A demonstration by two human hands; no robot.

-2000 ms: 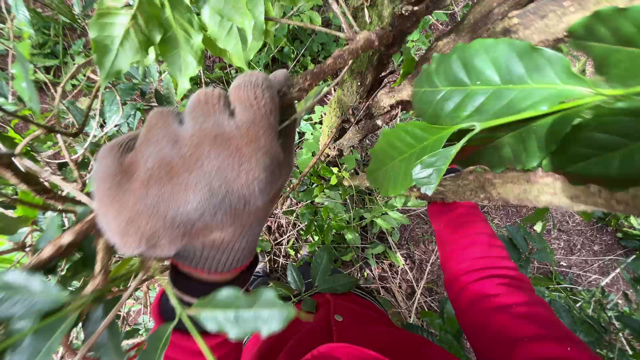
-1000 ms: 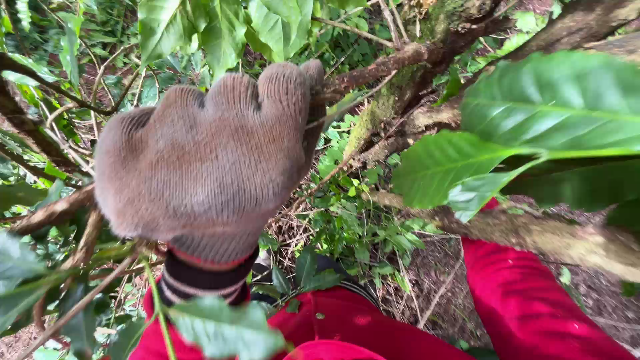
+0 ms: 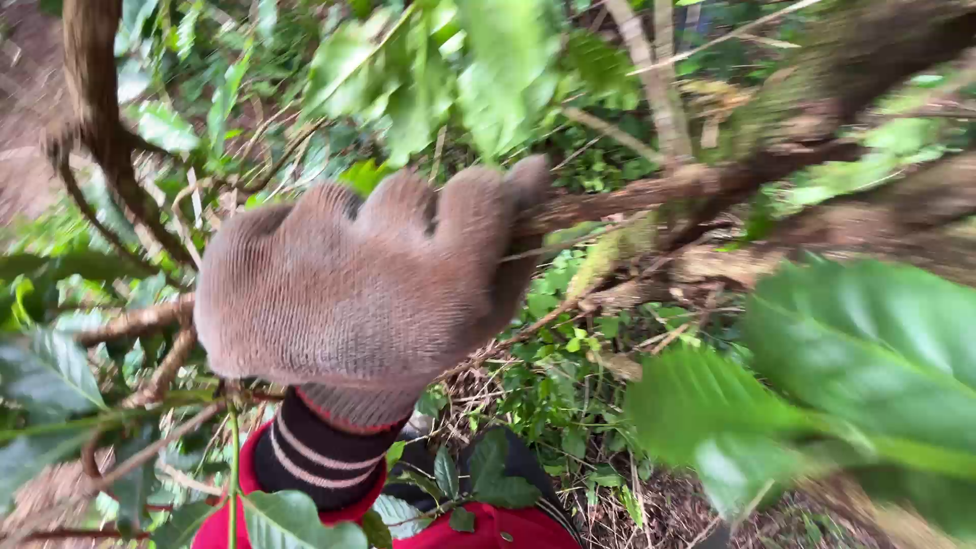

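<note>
My left hand [image 3: 358, 282], in a brown knitted work glove, is closed around a woody branch [image 3: 633, 197] at the middle left of the view. The branch runs from my fist rightward to a thicker, mossy trunk [image 3: 808, 84]. Below the glove shows a striped dark cuff on a red sleeve. On the other side of the fist, a brown branch [image 3: 137, 319] reaches to the left. My right hand is not in view.
Large glossy green leaves [image 3: 877, 366] hang close at the right, blurred. More leaves [image 3: 488, 69] droop above the glove. A forked brown stem [image 3: 95, 84] rises at upper left. Undergrowth and dry litter [image 3: 663, 503] cover the ground near my dark shoes.
The view has shifted, and the red right sleeve seen at lower right earlier is now out of view. The gloved left hand stays closed on the branch.
</note>
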